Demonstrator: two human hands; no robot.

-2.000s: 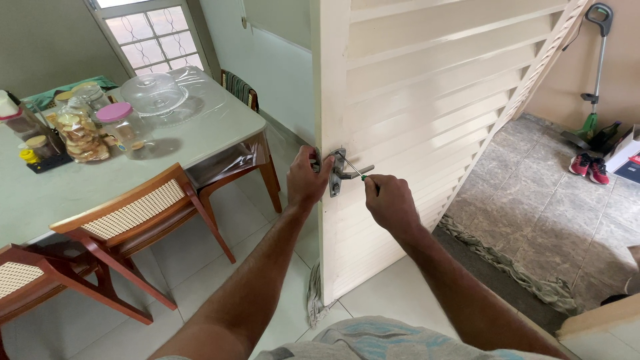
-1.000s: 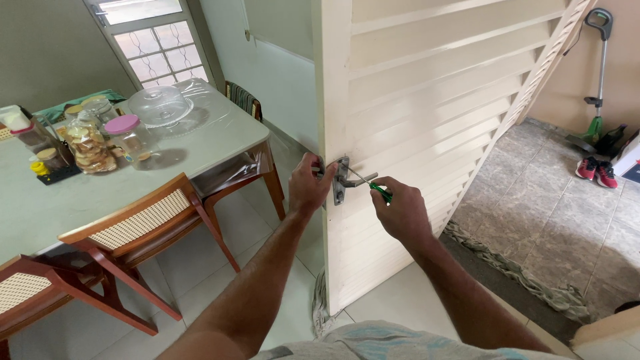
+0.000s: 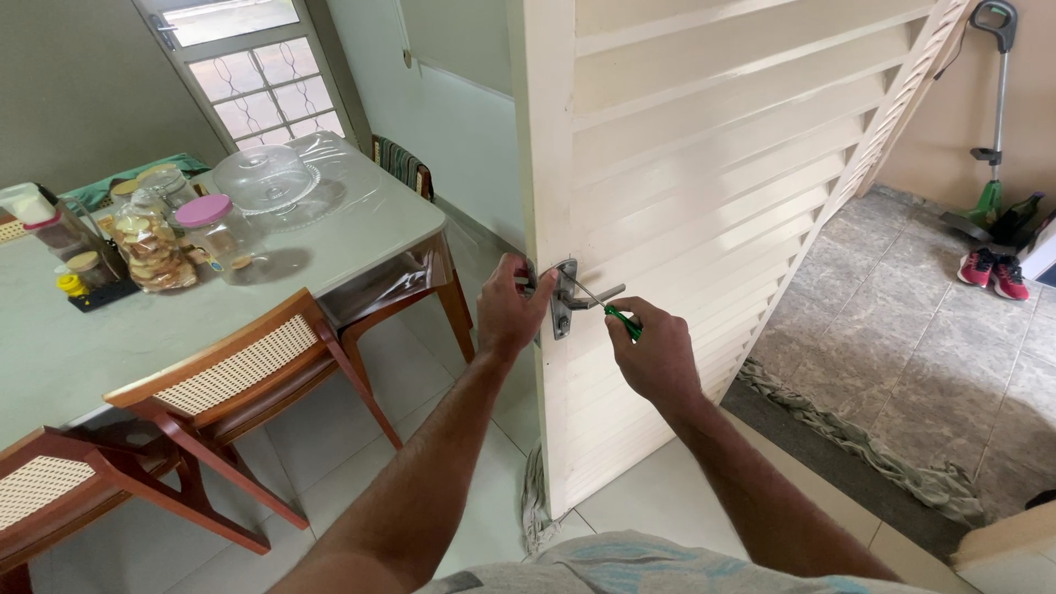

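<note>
A white louvered door (image 3: 701, 190) stands ajar in front of me, with a metal handle plate (image 3: 563, 309) and lever handle (image 3: 606, 296) near its edge. My right hand (image 3: 656, 346) grips the green handle of a screwdriver (image 3: 620, 322); its thin shaft slants up-left to the upper part of the plate. Around the door's edge is my left hand (image 3: 516, 305), its thumb by the top of the plate and its fingers at the hardware on the far side. What those fingers touch is partly hidden, as is the meeting of the screwdriver tip and the plate.
At left, a table (image 3: 346, 235) bears jars, a clear cake dome (image 3: 266, 177) and a bag of food (image 3: 148, 247). Wooden chairs (image 3: 239, 363) flank it. Right of the door are a rolled cloth (image 3: 858, 462) on the floor, red shoes (image 3: 994, 272) and a green-based grass trimmer (image 3: 998, 124).
Both hands stay at the handle plate throughout. The right hand has shifted its grip on the screwdriver, and more of the green handle shows now than two seconds ago.
</note>
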